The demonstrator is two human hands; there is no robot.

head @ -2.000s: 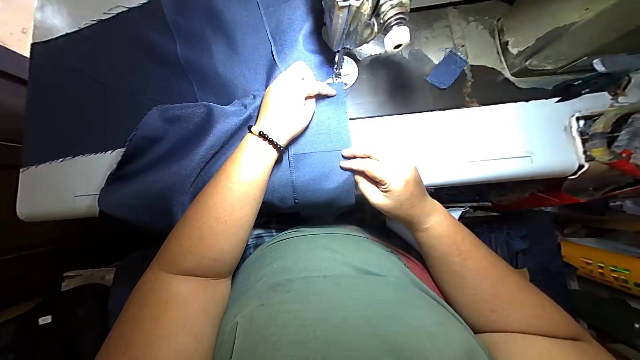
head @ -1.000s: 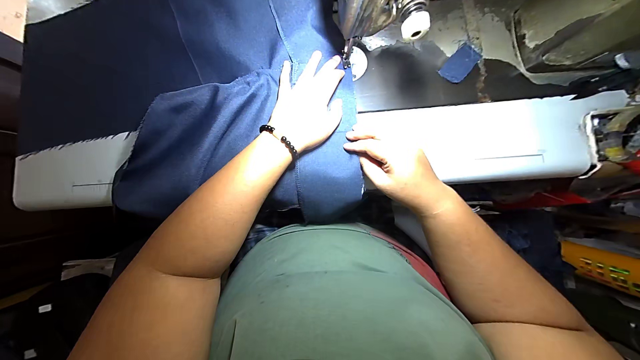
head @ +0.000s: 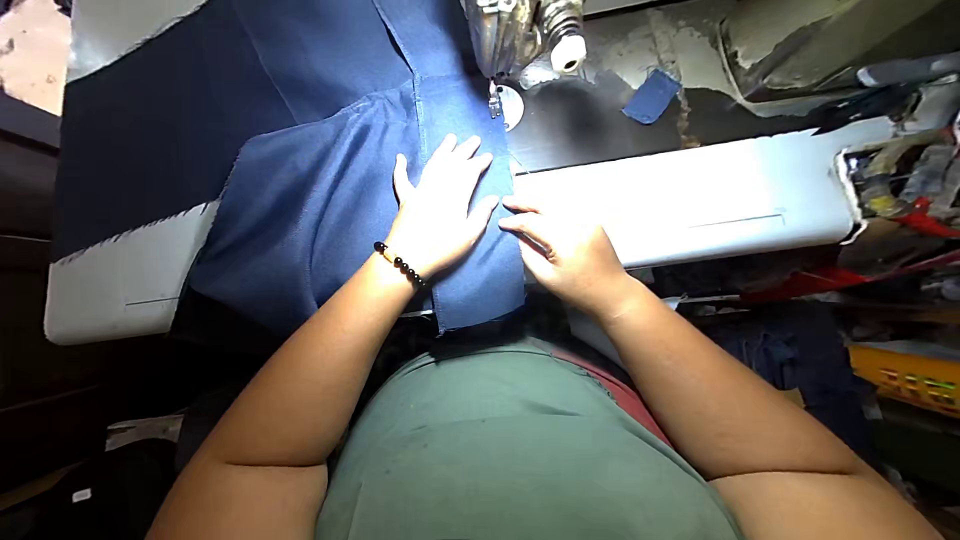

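Navy blue fabric (head: 285, 195) with seams lies across the sewing machine's bed and hangs over the near edge. My left hand (head: 442, 206), with a beaded bracelet at the wrist, rests flat on it, fingers spread. Just to its right, my right hand (head: 559, 244) has its thumb and index finger at the fabric's right edge; whether they pinch it I cannot tell. Beyond my hands, the sewing machine's presser foot (head: 495, 101) stands at the upper right edge of the cloth, beside a round metal plate (head: 511, 109).
A small blue fabric scrap (head: 651, 97) lies right of the needle area. The white table edge (head: 697, 199) runs to the right, where cords and red cloth sit. A yellow basket (head: 907, 379) stands low at the right. The machine head (head: 517, 34) overhangs the top.
The fabric strip under my left hand has moved toward the machine, then its near end shows closer to the table edge. My left hand has moved back from the presser foot toward my body.
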